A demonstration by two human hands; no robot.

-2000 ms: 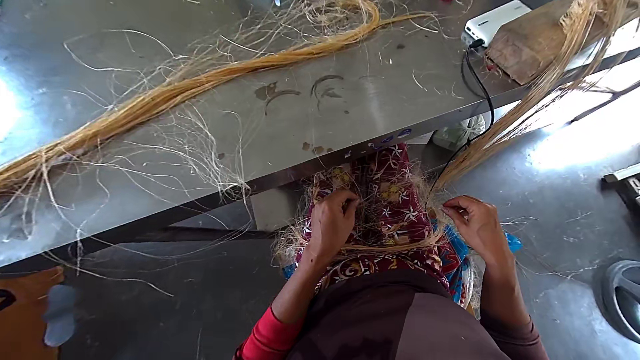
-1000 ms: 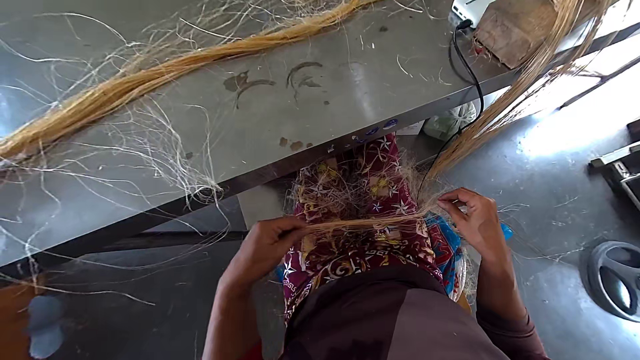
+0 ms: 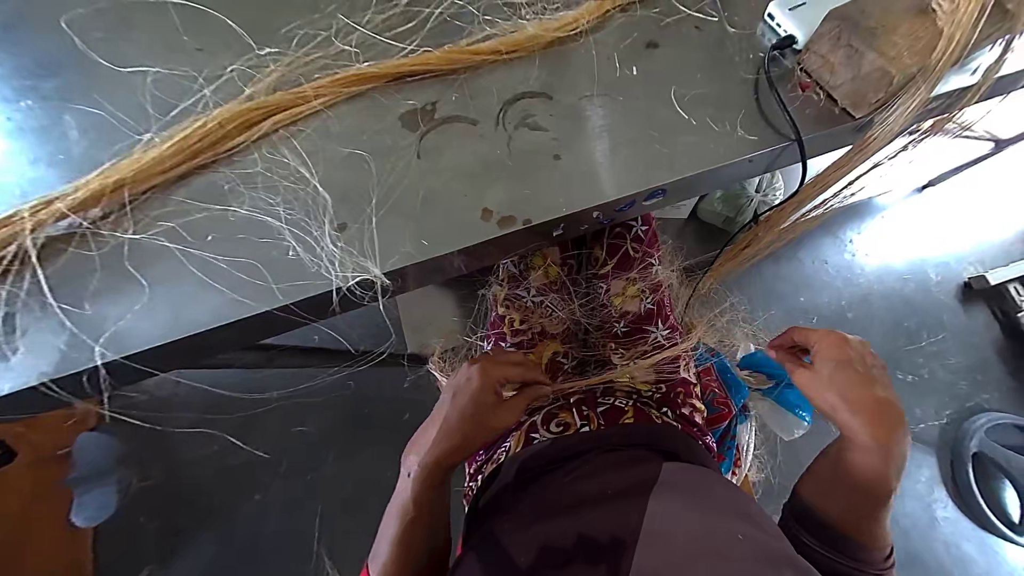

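Observation:
Across my lap, over a maroon patterned cloth point(image 3: 632, 308), runs a thin strand of tan plant fibre point(image 3: 632, 372). My left hand point(image 3: 488, 396) pinches its left part between thumb and fingers. Off to the right of the lap, my right hand point(image 3: 840, 380) has thumb and fingertips close together; whether a fine fibre is between them cannot be told. Loose tangled fibres lie on the cloth and around the strand. A long golden fibre bundle point(image 3: 320, 92) lies across the metal table, and another fibre bundle point(image 3: 800, 212) hangs over the table's right end.
The grey metal table point(image 3: 480, 176) has its edge just beyond my lap, with stray pale fibres hanging over it. A white device point(image 3: 804, 20) with a black cable point(image 3: 792, 120) sits near a brown block point(image 3: 868, 56). Blue plastic point(image 3: 776, 384) is beside my right hand. A wheel-like grey object point(image 3: 992, 472) stands at right.
My right hand has moved right, away from the strand's right part where it was a second ago. My left hand, apart from the strand's left end two seconds ago, now pinches it.

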